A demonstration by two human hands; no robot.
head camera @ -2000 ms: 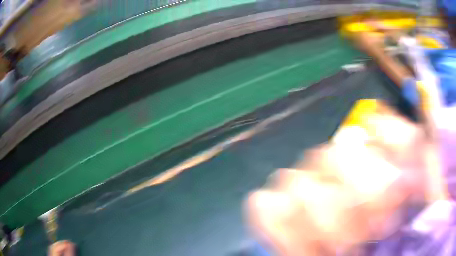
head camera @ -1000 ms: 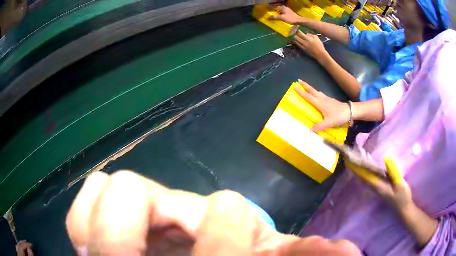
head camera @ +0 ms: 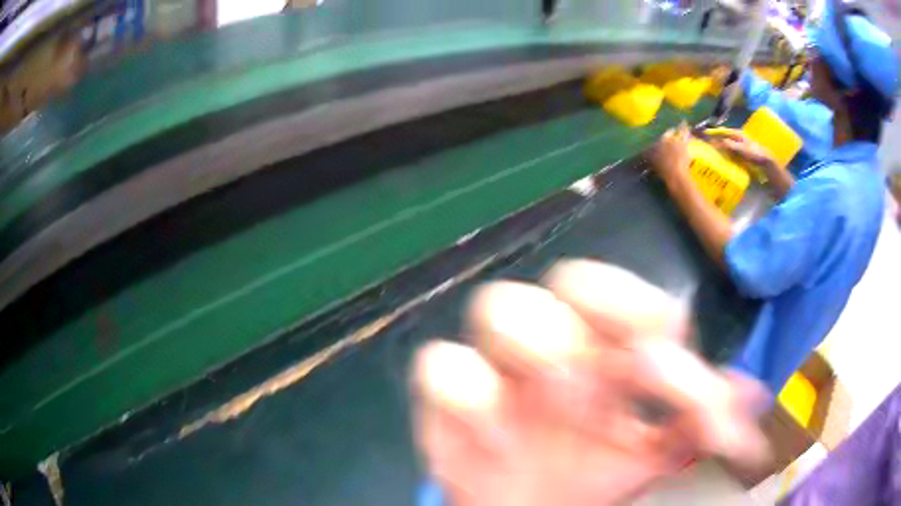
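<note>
A large, blurred, overexposed hand fills the lower middle right, close to the camera. It seems to be my right hand [head camera: 563, 385]. Its fingers are curled, and no held object shows; whether they close on something small cannot be told. My left hand is not in view. Behind the hand is the dark bench [head camera: 326, 425], worn along its edge. Beyond it runs the green conveyor belt [head camera: 306, 252] with a thin pale line. At the upper right, a yellow box [head camera: 716, 176] with black lettering is at another person's hands.
A person in a blue smock and cap [head camera: 810, 232] stands at the right side of the bench. More yellow boxes [head camera: 632, 102] lie farther along the belt. An open brown carton [head camera: 837, 400] with yellow inside is at the lower right. A purple sleeve or smock [head camera: 860, 464] shows in the corner.
The view has swung right. My hand now shows farther right, with fingers upward. The yellow box and hands of the person in purple have left the view; only some purple cloth remains.
</note>
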